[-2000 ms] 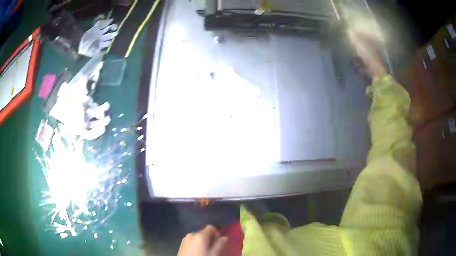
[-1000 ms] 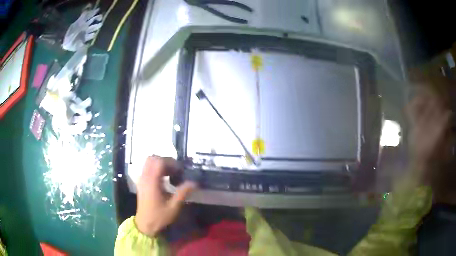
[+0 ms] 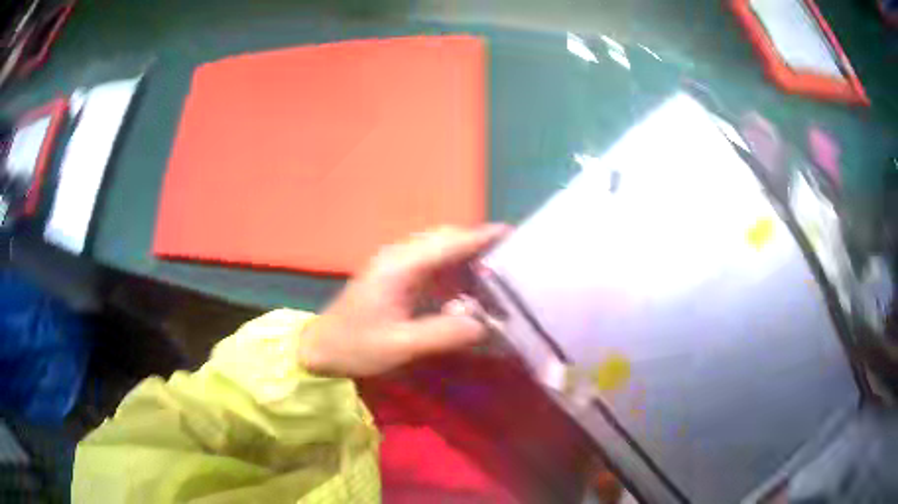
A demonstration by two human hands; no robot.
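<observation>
A display panel [image 3: 679,285] with a pale face, dark edges and yellow tabs is tilted diagonally in the right half of the view, above the green bench. My left hand [image 3: 404,300], bare in a yellow sleeve, grips the panel's left corner between thumb and fingers. A blurred grey shape covers the panel's lower right corner; I cannot tell if it is my right hand. A flat orange-red foam pad [image 3: 330,153] lies on the bench left of the panel, with no panel on it.
The green bench [image 3: 537,118] runs across the view. A white-faced panel in an orange frame [image 3: 802,44] lies top right. A pink pad [image 3: 824,153] and crumpled white material [image 3: 822,221] lie beyond the panel's right edge. A white sheet [image 3: 91,162] lies left.
The view has turned from the machine bed to the green bench. The panel is out of the dark fixture and raised in my left hand. The orange-red pad has come into view.
</observation>
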